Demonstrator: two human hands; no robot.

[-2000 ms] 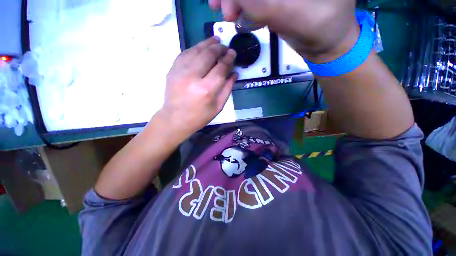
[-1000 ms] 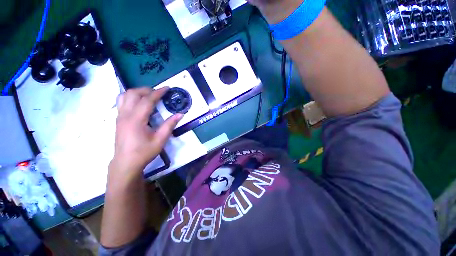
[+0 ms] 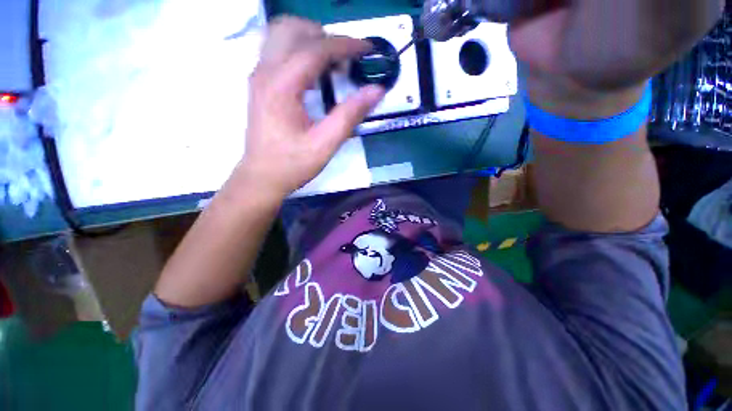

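The round black housing [image 3: 376, 67] sits in the centre of the left white plate [image 3: 405, 34] of the fixture. My left hand [image 3: 297, 104], partly blurred, has its thumb and forefinger at the housing's left and near rim, holding it. My right hand [image 3: 614, 48], with a blue wristband, is blurred and cut by the top edge. It grips the electric screwdriver [image 3: 451, 18], whose metal nose points left. Its thin tip reaches the housing's right side; whether it touches a screw cannot be told. The fixture's right plate [image 3: 498, 72] has an empty round hole.
The white work mat [image 3: 152, 104] with a black edge lies left of the fixture. A translucent-white pile [image 3: 24, 152] is at the far left. The clear blister tray [image 3: 694, 100] is at the right. Cardboard boxes [image 3: 120, 273] stand below the bench edge.
The view has swung back from a tilted one. My right hand has come from the top edge beyond the fixture, bringing the screwdriver to the housing. My left fingers remain at the housing.
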